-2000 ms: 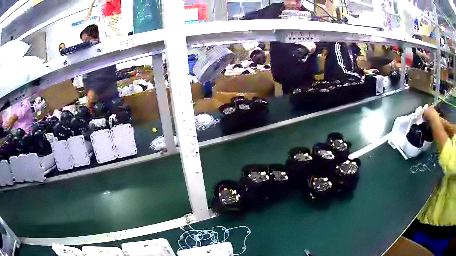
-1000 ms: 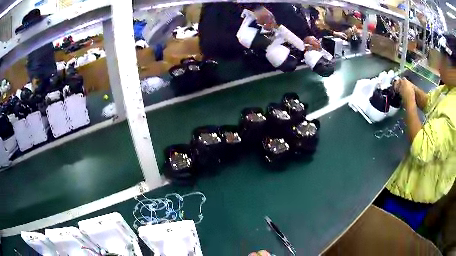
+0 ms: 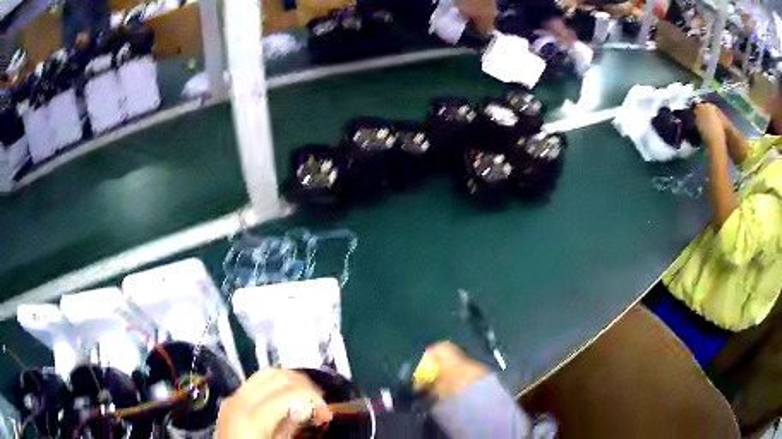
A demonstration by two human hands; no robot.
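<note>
My left hand (image 3: 270,405) is at the bottom edge, over a camera base housing whose white bracket (image 3: 291,313) stands behind it. Its fingertips pinch a short reddish wire lead (image 3: 350,406) with a small white plug at its right end. My right hand (image 3: 454,370), with a yellow finger cot and a grey sleeve, is just right of the plug, blurred; I cannot tell if it holds anything. More open housings with black bowls and coloured wires (image 3: 193,390) stand to the left. The front of the worked housing is cut off.
Dark tweezers (image 3: 482,330) lie right of my right hand. A pale wire tangle (image 3: 287,257) lies behind the brackets. Black camera head modules (image 3: 489,171) stand mid-bench. A white post (image 3: 250,111) rises at left. A person in yellow (image 3: 729,249) works at right, beside a brown carton (image 3: 634,377).
The view has tilted down, bringing the open housings into sight. Both my hands have come in at the bottom; a second ago only a fingertip showed. The left hand now pinches a lead.
</note>
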